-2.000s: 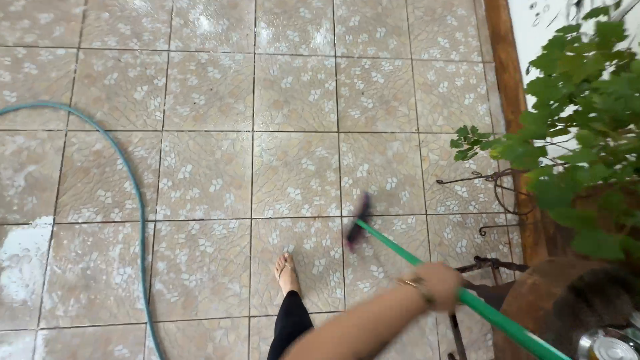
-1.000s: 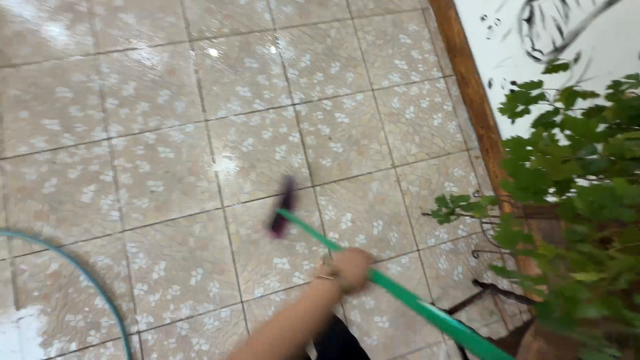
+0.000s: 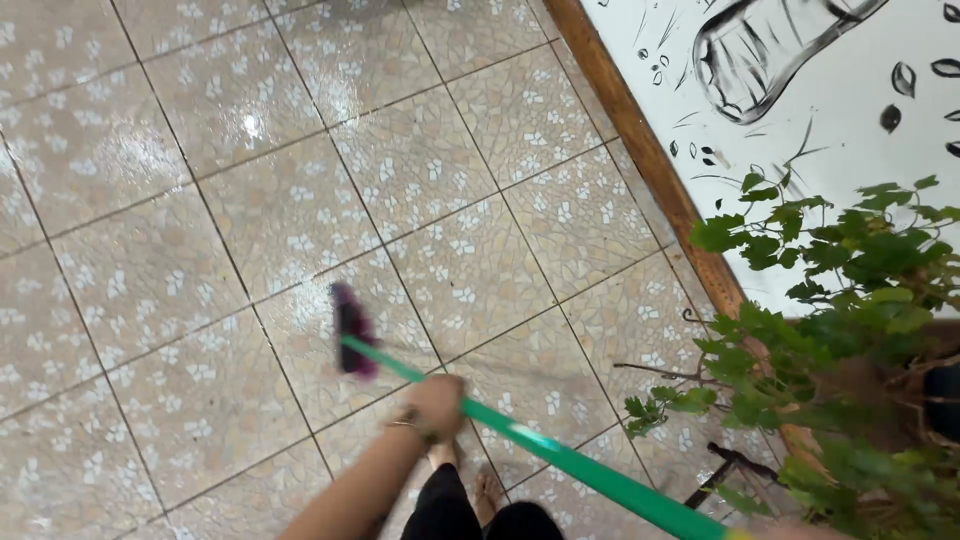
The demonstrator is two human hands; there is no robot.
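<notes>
A push broom with a dark head and purple bristles (image 3: 352,330) is on the tiled floor, left of centre and blurred. Its green handle (image 3: 570,461) slants down to the lower right. Around the handle, not far above the head, my left hand (image 3: 439,405) is closed, with a bracelet at the wrist. At the bottom right edge, a blurred, mostly cut-off part of my right hand (image 3: 795,529) is at the handle's upper end, beside a yellow part. Wet, shiny patches show on the patterned floor tiles (image 3: 255,217).
My bare feet (image 3: 487,491) are at bottom centre. A leafy plant (image 3: 847,300) and dark metal stand parts (image 3: 709,480) are at the right. Wooden trim (image 3: 637,142) borders a white surface (image 3: 675,45) with black drawings.
The broom head and my left hand have shifted left in the view. The view itself has turned, the hose has left it, and both feet now show.
</notes>
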